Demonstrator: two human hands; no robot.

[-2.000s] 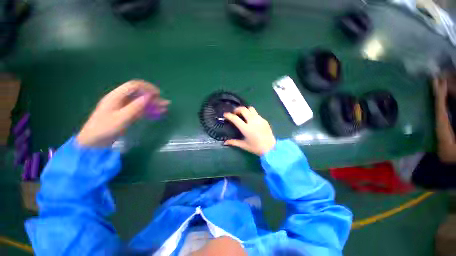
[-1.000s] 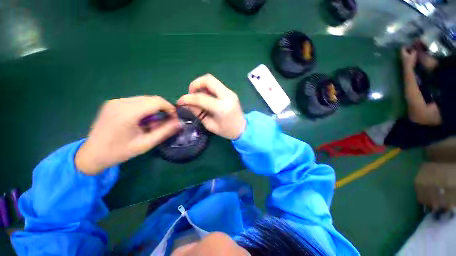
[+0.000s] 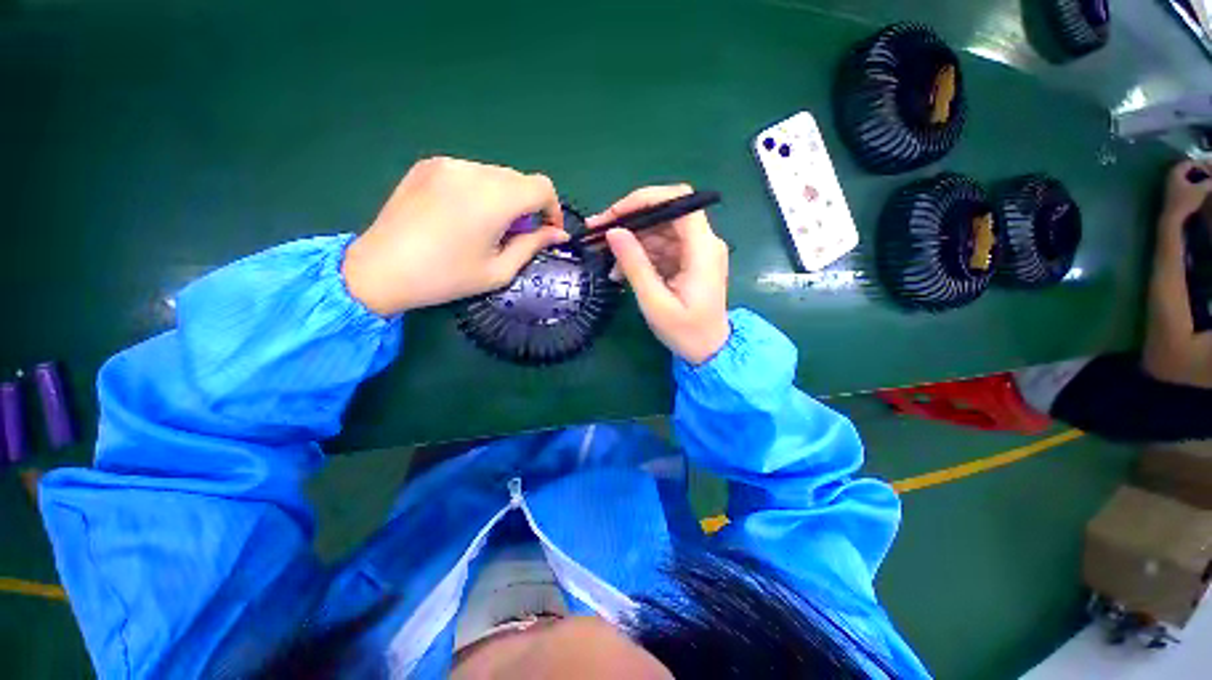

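A black finned housing (image 3: 538,312) lies on the green bench in front of me, its smoother dark centre facing up. My left hand (image 3: 459,233) is over its upper left side, with a purple cell (image 3: 525,227) held between the fingers, mostly hidden. My right hand (image 3: 671,266) holds a slim black pen-type tool (image 3: 665,213) between thumb and fingers. The tool's tip points left at the housing's upper edge, close to my left fingertips. Fine parts at the tip are too small to tell.
A white phone (image 3: 808,193) lies right of my right hand. Several black finned housings (image 3: 937,242) stand beyond it. Two purple cells (image 3: 52,404) lie at far left. Another person's arm (image 3: 1172,292) is at the right edge, near a red stool (image 3: 977,404) and cardboard boxes (image 3: 1150,554).
My left hand has brought the purple cell from the left to the housing. My right hand has left the housing's face and now holds the black tool at its upper edge.
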